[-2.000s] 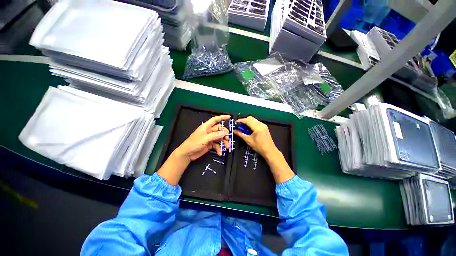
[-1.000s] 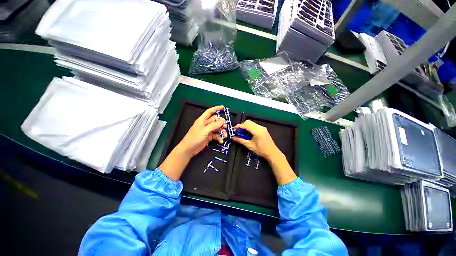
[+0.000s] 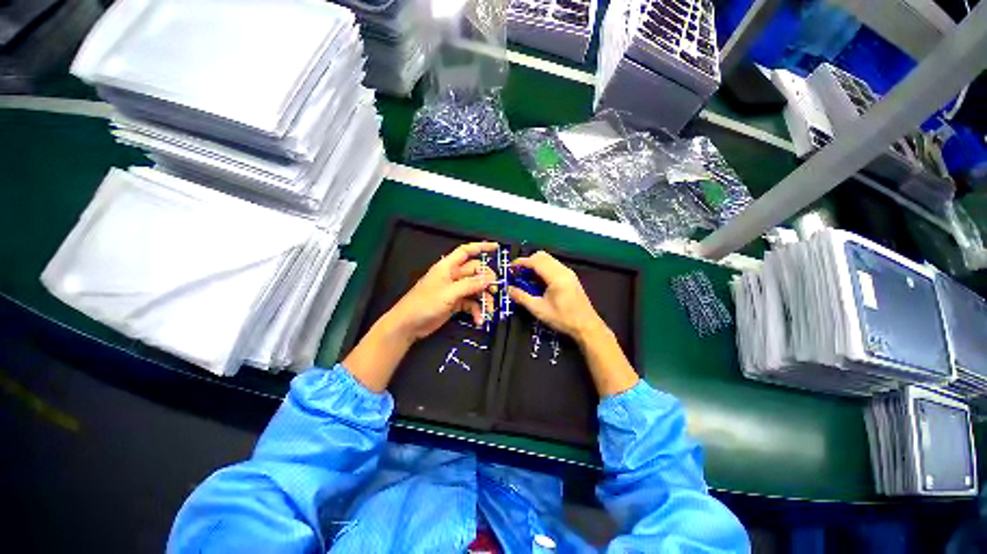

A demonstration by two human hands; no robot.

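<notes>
My left hand (image 3: 442,292) holds a thin ladder-like runner (image 3: 504,284) upright between thumb and fingers, above the dark work tray (image 3: 433,401). My right hand (image 3: 560,297) is closed around a small tool with blue handles (image 3: 529,286), mostly hidden in the palm, close against the runner's right side. Thin pale offcuts (image 3: 453,359) lie in the tray's left half. Small pale pieces (image 3: 554,347) lie in the right half, just below my right hand. The tool's tip is too small to make out.
Spare runners (image 3: 701,303) lie on the green surface right of the tray. White stacks (image 3: 184,265) stand left; grey panels with pale borders (image 3: 896,303) stand right. Beyond the tray are a bag of small parts (image 3: 459,124), crinkled clear bags (image 3: 639,179) and a slanting grey post (image 3: 844,141).
The runner, tilted a second ago, is now upright. My hands have shifted slightly around it. The pale offcuts in the left half lie in a different arrangement.
</notes>
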